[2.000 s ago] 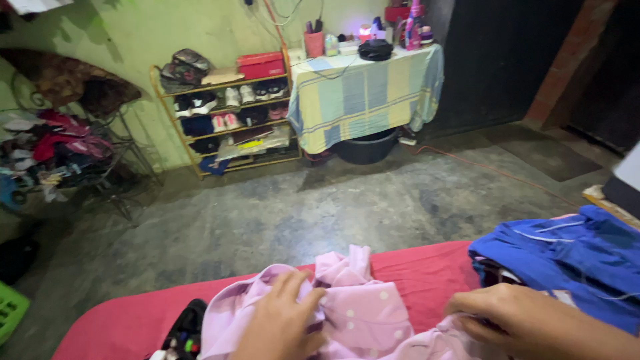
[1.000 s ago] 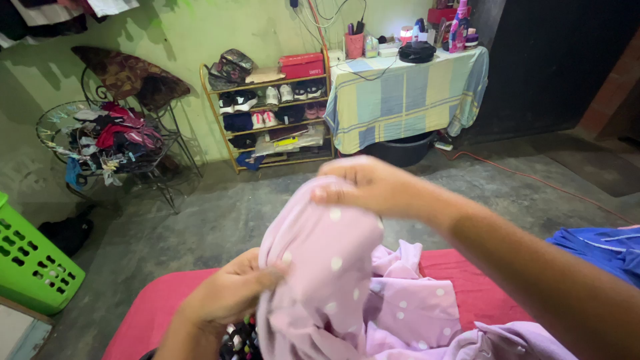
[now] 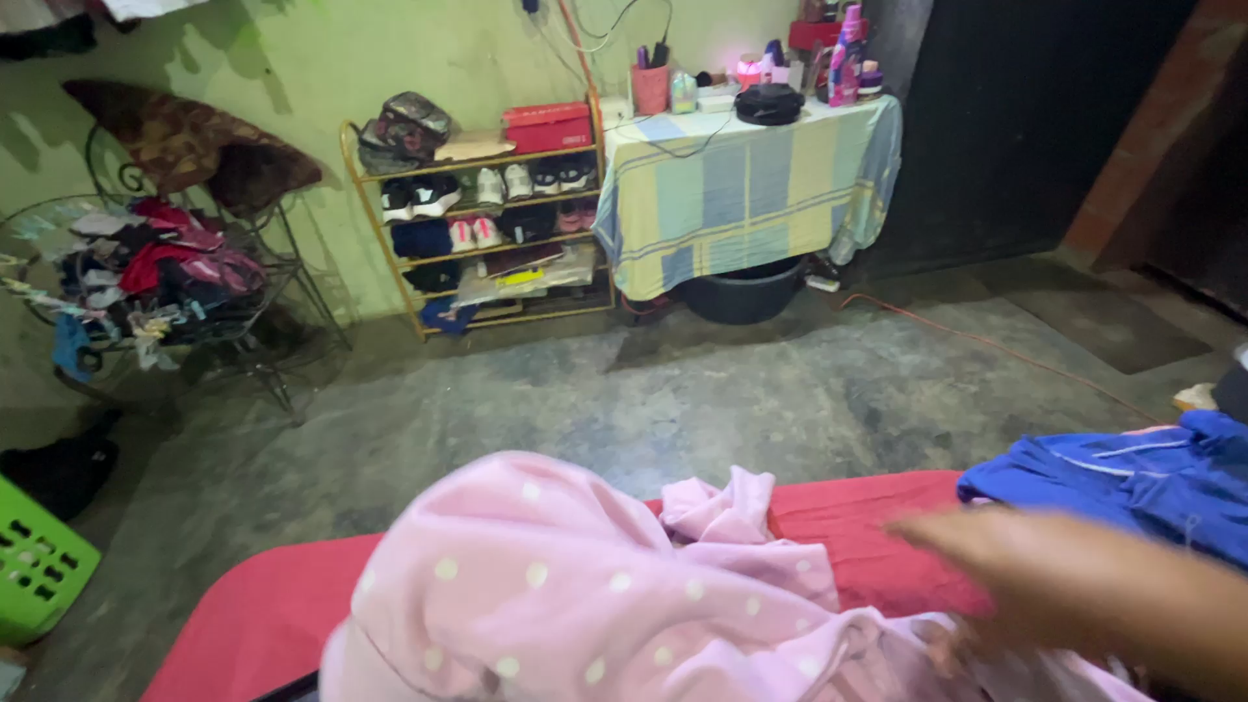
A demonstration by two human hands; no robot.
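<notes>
A pink cloth with white dots [image 3: 585, 595], perhaps a garment, lies bunched and raised over the near part of a bed or table with a red cover [image 3: 263, 604]. My right hand [image 3: 985, 565] is blurred at the lower right, over or beside the right end of the pink cloth; whether its fingers grip it is unclear. My left hand does not show; the raised left part of the cloth may hide it. Right of the pink cloth lies a heap of blue clothing [image 3: 1111, 478] with white trim.
Across the concrete floor [image 3: 546, 409] stand a shoe rack [image 3: 497, 251], a table with a checked cloth [image 3: 751, 195] and a black tub [image 3: 746, 292] beneath. A wire chair heaped with clothes [image 3: 185, 263] and a green plastic basket [image 3: 44, 565] are at left. An orange cord [image 3: 975, 336] crosses the floor.
My right hand has left the top of the raised pink cloth and moved down to the right. My left hand, seen on the cloth a second ago, is out of sight.
</notes>
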